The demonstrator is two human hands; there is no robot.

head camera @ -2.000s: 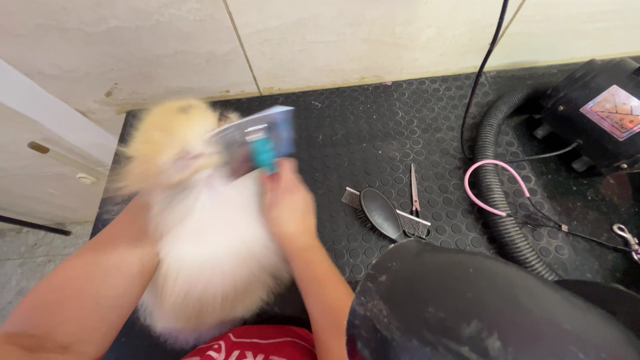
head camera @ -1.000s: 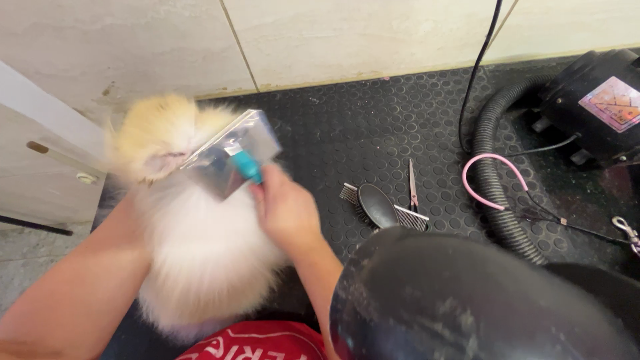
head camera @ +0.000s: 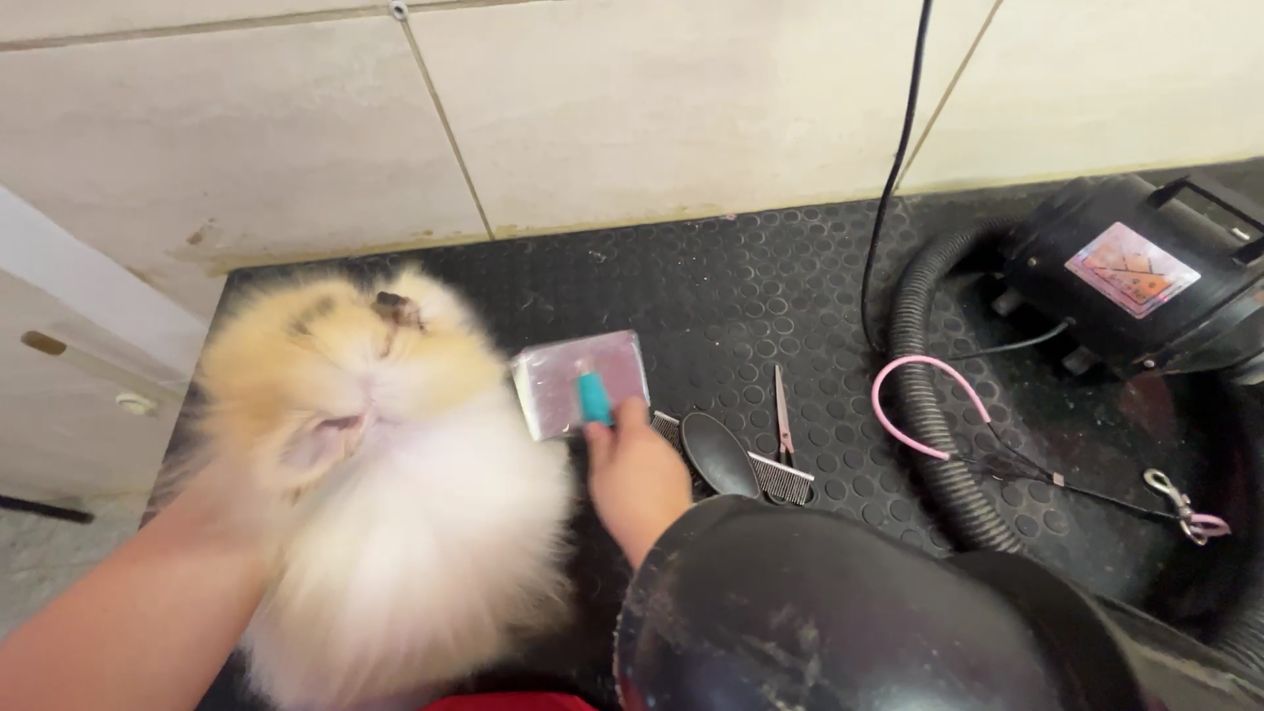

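Observation:
A fluffy cream-and-white dog point(head camera: 395, 513) is on the black rubber-topped table point(head camera: 691, 286), its head toward the wall. My right hand point(head camera: 642, 479) grips the teal handle of a slicker brush point(head camera: 583, 385), whose wide metallic head is just right of the dog's neck fur. My left forearm reaches in from the lower left to the dog's neck; the left hand point(head camera: 232, 513) is mostly buried in the fur, so its fingers are hidden.
Right of my right hand lie an oval black brush point(head camera: 719, 452), a metal comb point(head camera: 782, 476) and scissors point(head camera: 783, 410). A black dryer point(head camera: 1136, 276) with a ribbed hose point(head camera: 913, 306) and a pink loop lead point(head camera: 928, 363) are farther right. A large black rounded object point(head camera: 810, 612) fills the lower foreground.
The slicker brush was over the dog's neck and back one second ago; my right hand has moved it off to the right. The dog's head has turned. The view has shifted.

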